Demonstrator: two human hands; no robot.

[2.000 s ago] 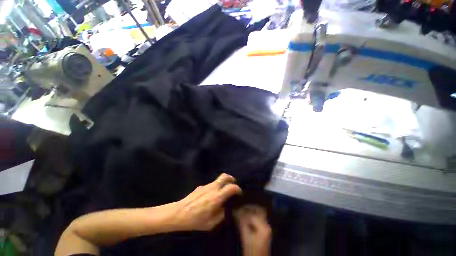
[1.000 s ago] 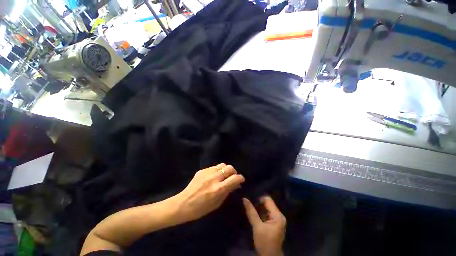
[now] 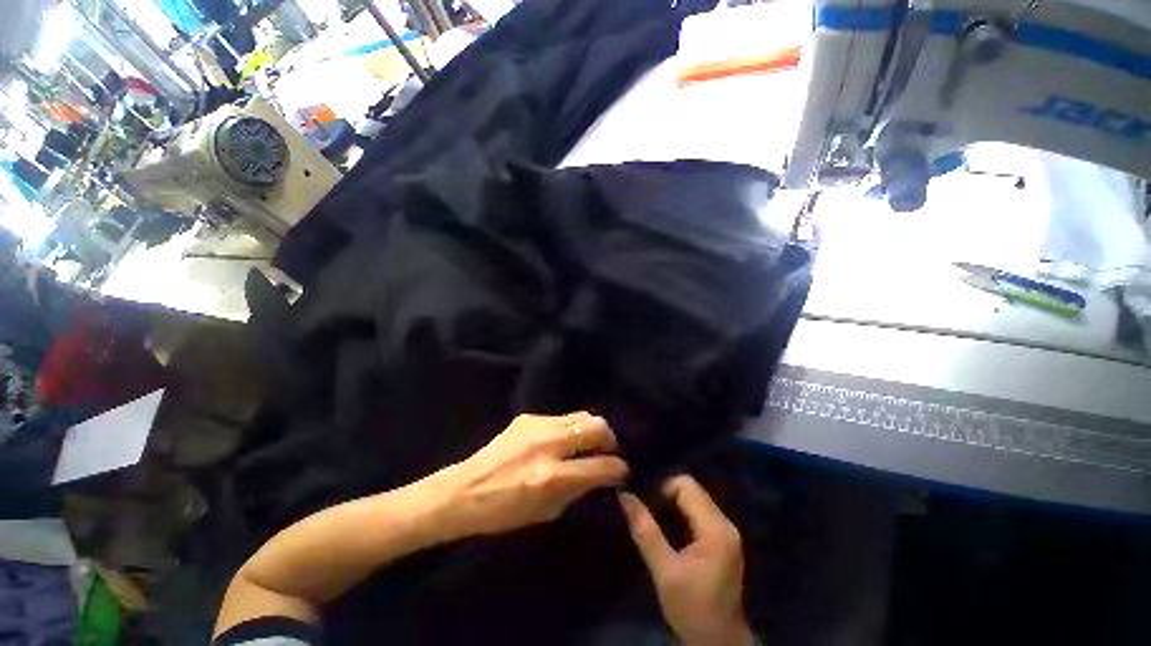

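Note:
A large black garment [image 3: 505, 290] lies spread and wrinkled left of the needle and hangs over the table's front edge. Its right edge reaches the needle area of the white sewing machine [image 3: 985, 88]. My left hand [image 3: 549, 467] pinches the black cloth at the lower middle, fingers bent, a ring on one finger. My right hand [image 3: 692, 543] is just right of it, thumb and index fingertips at the cloth close to the left fingertips. The bit of cloth between the hands is too dark to make out.
Thread snips [image 3: 1025, 290] lie on the machine bed, right of the needle. A ruler scale [image 3: 934, 429] runs along the front edge. An orange strip [image 3: 738, 67] lies behind the needle. A second beige sewing machine [image 3: 240, 158] stands at far left. A white sheet [image 3: 110, 435] is at lower left.
The view has shifted, so the machine sits further right and higher. Both hands remain at the cloth. My right hand shows more fully than two seconds ago, with its fingertips close to my left hand.

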